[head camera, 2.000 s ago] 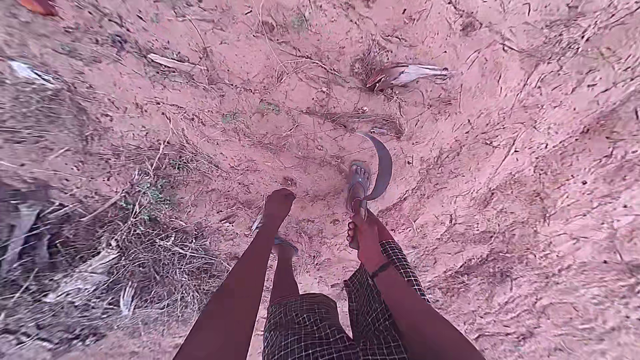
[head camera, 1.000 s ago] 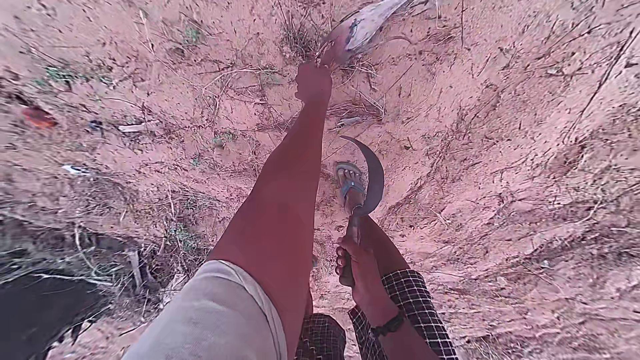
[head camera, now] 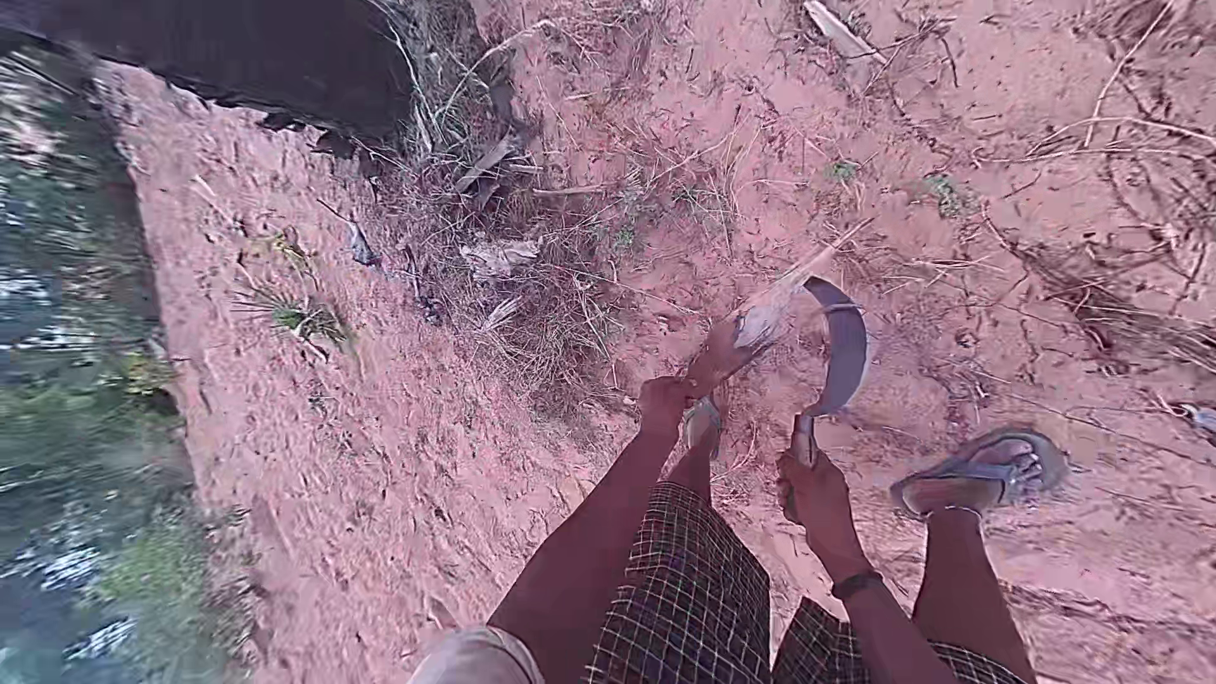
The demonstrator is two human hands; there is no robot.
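My left hand (head camera: 665, 404) is closed around the brown end of a dry plant piece, perhaps a palm leaf base (head camera: 736, 347). Its pale, frayed end points up and to the right, close to the sickle's tip. In my right hand (head camera: 815, 494) is the handle of a sickle, its curved metal blade (head camera: 845, 351) raised above the fist. A dark band circles the right wrist. Below the hands are my sandalled feet, the left one partly hidden behind the left hand and the plant piece.
Reddish bare soil (head camera: 408, 475) surrounds my feet. A heap of dry grass and twigs (head camera: 541, 294) lies left of the hands, beside a large dark shape (head camera: 256, 57) at the upper left. A small green plant (head camera: 299, 313) grows farther left. Thin dry branches (head camera: 1092, 285) lie at the right.
The left hand, empty two seconds ago, reached to the pale and brown plant piece on the ground and now holds it near the sickle. The sickle stays in the right hand. The view has swung left.
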